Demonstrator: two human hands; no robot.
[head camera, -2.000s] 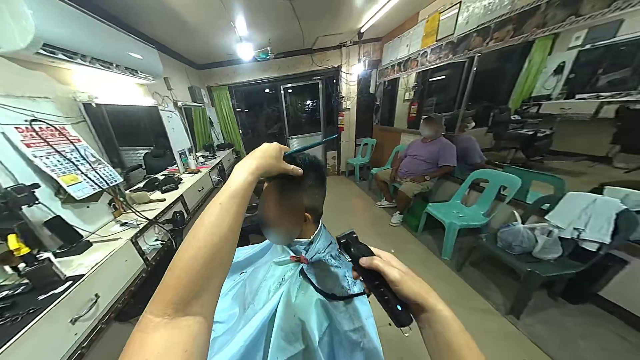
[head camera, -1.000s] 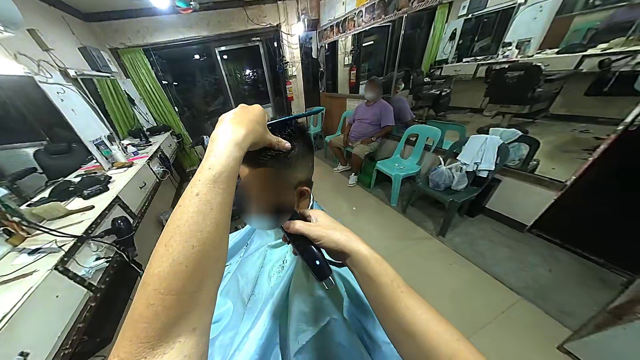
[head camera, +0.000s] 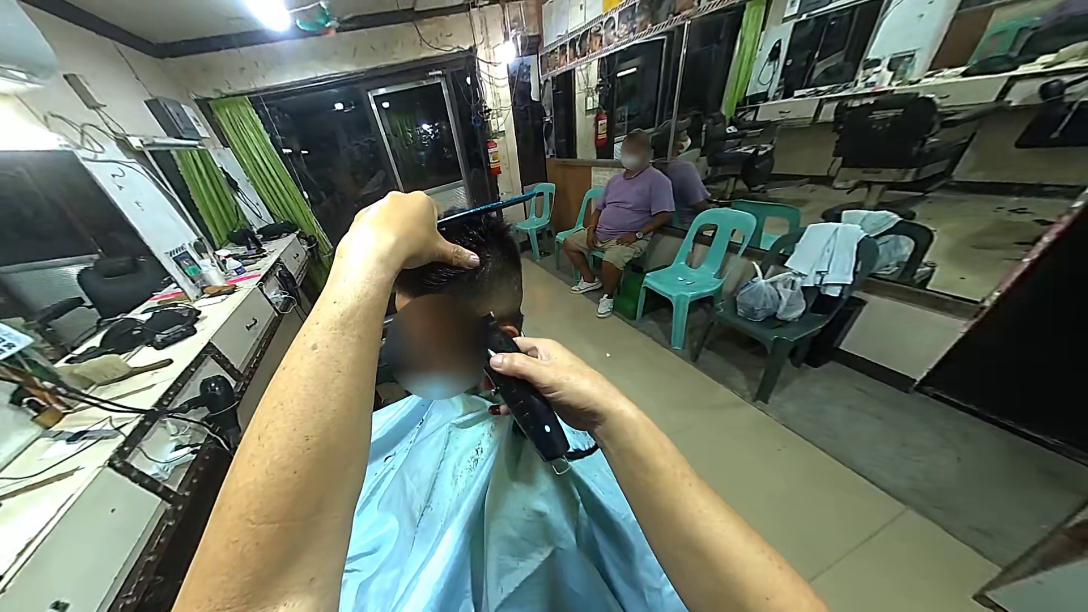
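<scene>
A seated person in a light blue cape (head camera: 510, 535) is right in front of me, dark hair (head camera: 497, 255) short at the side. My left hand (head camera: 408, 234) rests on top of the head with its thumb on the hair, and holds a blue comb (head camera: 497, 206) that points to the right. In my right hand (head camera: 557, 378) is a black hair clipper (head camera: 529, 408), its head up at the side of the head, by the ear. Cut hair lies on the cape.
A counter (head camera: 238, 319) with drawers, cables and a hair dryer (head camera: 219, 404) runs along the left. Right of the aisle, a person in a purple shirt (head camera: 633, 204) sits near a green plastic chair (head camera: 697, 263); a dark green chair (head camera: 773, 331) holds towels and a plastic bag.
The clipper in my right hand has risen from beside the neck to the side of the head near the ear. My left hand stays on the hair with the comb. The view has turned right.
</scene>
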